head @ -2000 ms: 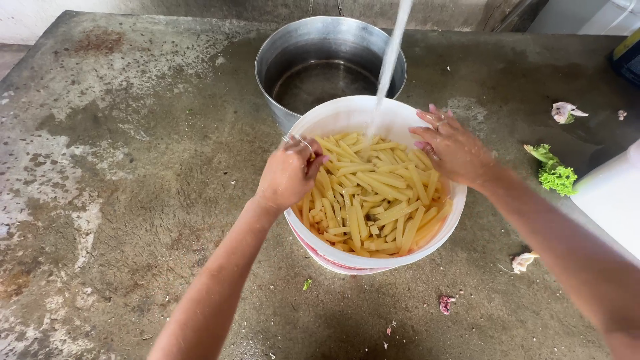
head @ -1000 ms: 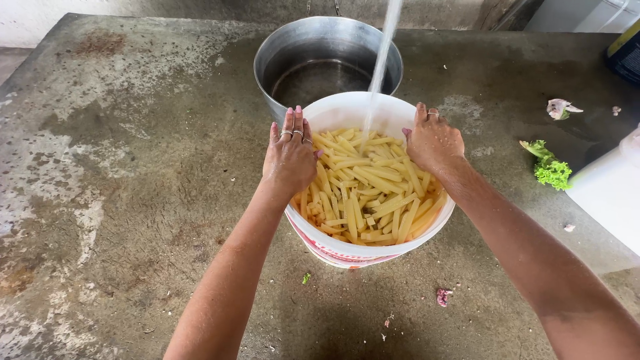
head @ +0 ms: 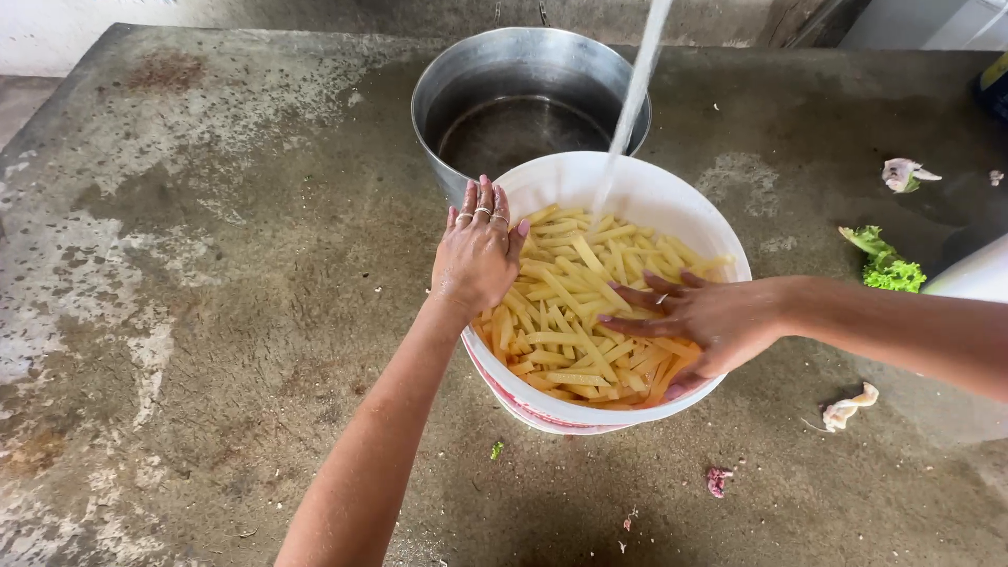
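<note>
A white plastic bucket (head: 543, 413) with red marks on its side holds many cut potato sticks (head: 575, 339). A stream of water (head: 634, 94) falls into it from above. My left hand (head: 476, 256) lies over the bucket's left rim, its ringed fingers pointing away from me and the thumb at the inner edge. Over the right rim reaches my right hand (head: 693, 323), fingers spread and resting on the potato sticks. Right behind the bucket stands a round metal pot (head: 429, 146), whose dark bottom shows.
The concrete counter (head: 260, 339) is stained and wet. Green lettuce scraps (head: 886, 264) lie at right beside a white container (head: 976, 276). Small scraps (head: 906, 173), (head: 850, 407) and a reddish piece (head: 718, 480) are scattered around. A dark container (head: 996, 87) stands at the right edge.
My right hand has moved from the bucket's far right rim onto the potato sticks. My left hand stays at the left rim, its fingers now flatter than two seconds ago.
</note>
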